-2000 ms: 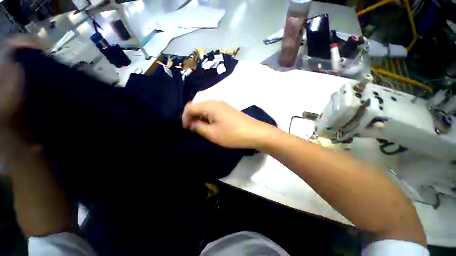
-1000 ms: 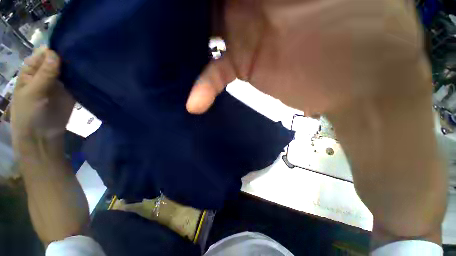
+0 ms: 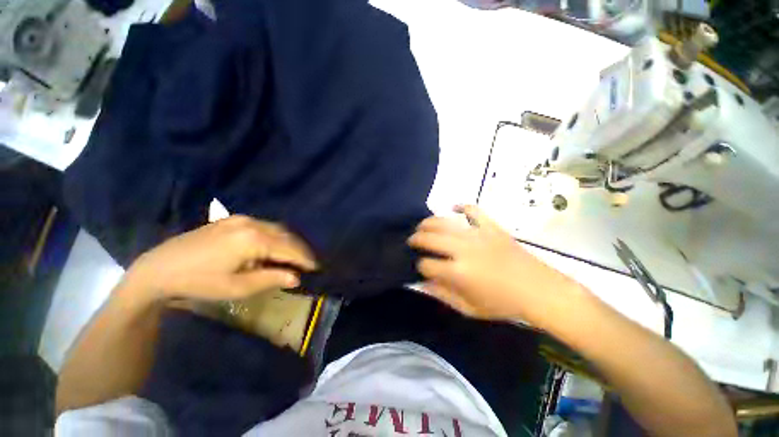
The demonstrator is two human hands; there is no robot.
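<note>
The dark navy garment [image 3: 342, 128] lies spread over the white table, its near edge reaching the table's front edge. My left hand [image 3: 226, 260] is at the garment's near edge, with fingers and thumb pinching the cloth. My right hand [image 3: 465, 260] holds the near right corner of the garment between its fingers; the fingertips are partly hidden by the cloth. The white sewing machine head [image 3: 641, 111] stands to the right, with the needle area [image 3: 547, 183] beside the garment and no cloth under it.
Scissors [image 3: 641, 273] with a dark handle lie right of the needle area. Another machine [image 3: 51, 51] is at the upper left. A brown package in a yellow frame [image 3: 273, 320] shows below the cloth edge. More navy cloth [image 3: 222, 375] hangs near my lap.
The garment was raised in both hands and now lies down on the table. My right hand has moved from close to the camera to the garment's near right corner; my left hand has moved right and down.
</note>
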